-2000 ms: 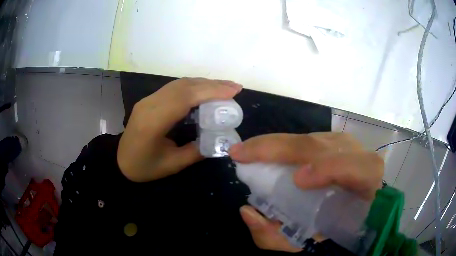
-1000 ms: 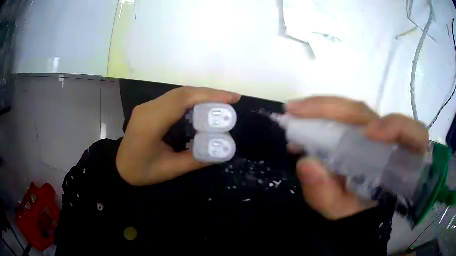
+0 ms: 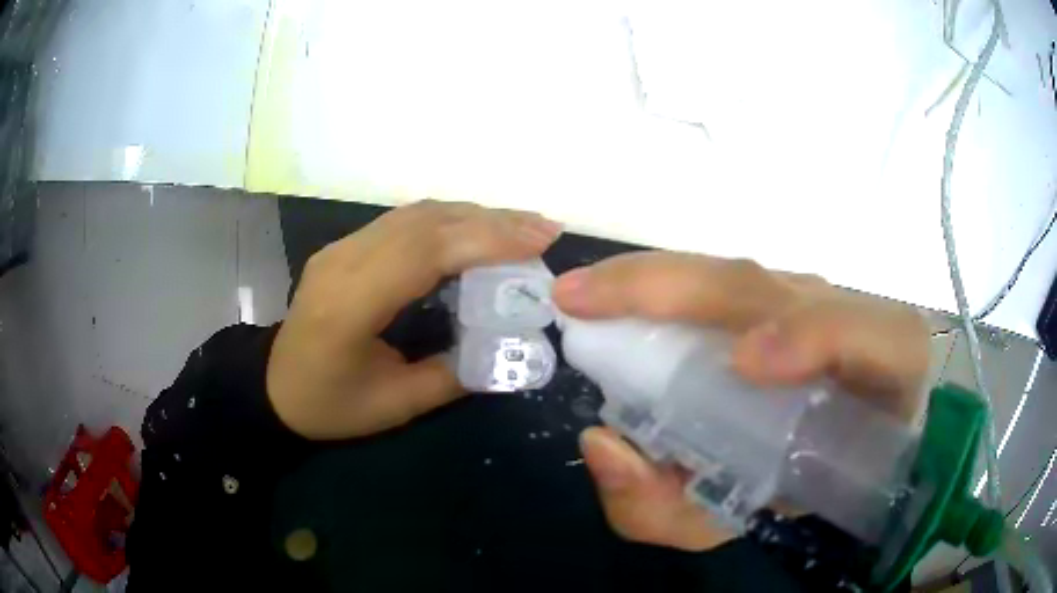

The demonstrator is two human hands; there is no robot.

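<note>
My left hand holds two small white plastic housings between thumb and fingers, one above the other. The upper housing and the lower housing have their end faces turned to the right. My right hand is closed around a frosted dispensing syringe with a white front end and a green adapter cap at its rear. The syringe's front end is at the upper housing's end face. My index fingertip hides part of the tip, so I cannot tell if it touches.
A white bench top with a yellowish strip lies ahead. A whitish air hose and thin cables run down the right side. A red plastic stool stands on the grey tiled floor at lower left. Dark clothing is below my hands.
My right hand has moved left with the syringe, from apart to the upper housing. Two seconds ago it was at the lower housing. My left hand still holds both housings, slightly shifted.
</note>
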